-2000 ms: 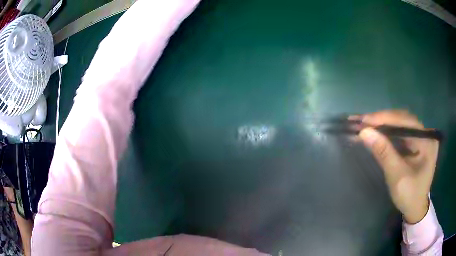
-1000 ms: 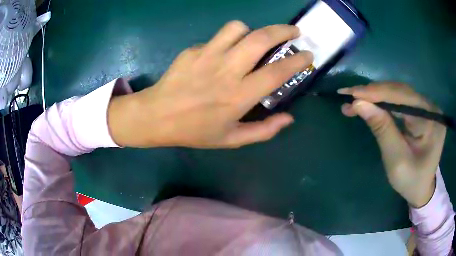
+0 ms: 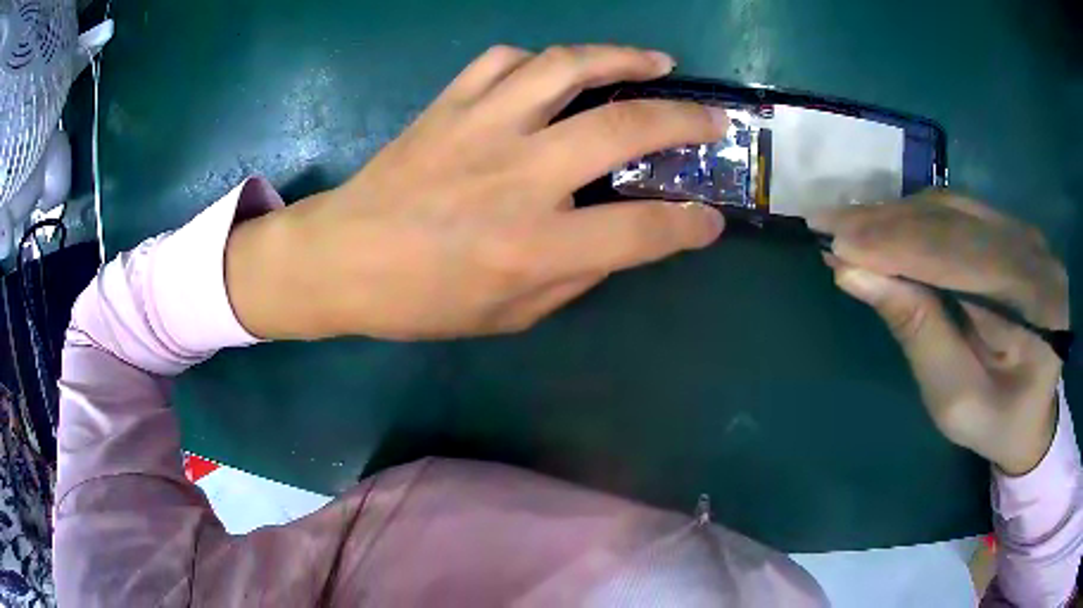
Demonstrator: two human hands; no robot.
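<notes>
A dark oblong phone unit (image 3: 923,140) lies nearly level on the green mat. My left hand (image 3: 475,196) holds its left end, thumb along the near edge and fingers over the top. The silvery circuit board (image 3: 683,170) shows between my fingers. A yellow-gold flex strip (image 3: 764,166) lies between the board and the white panel (image 3: 837,160). My right hand (image 3: 950,297) holds slim black tweezers (image 3: 1004,311) at the unit's near edge. The tweezer tips are too dark to make out against the housing edge.
The green mat (image 3: 570,416) spreads under the work. A white fan (image 3: 36,95) with a white cord (image 3: 100,154) stands at the left edge. Dark items hang below it. A white surface (image 3: 267,499) with a red patch shows past the mat's near edge.
My left hand arrived with the unit between the first two frames. Since then the unit has turned from diagonal to nearly level, and my right hand has closed in on its near edge.
</notes>
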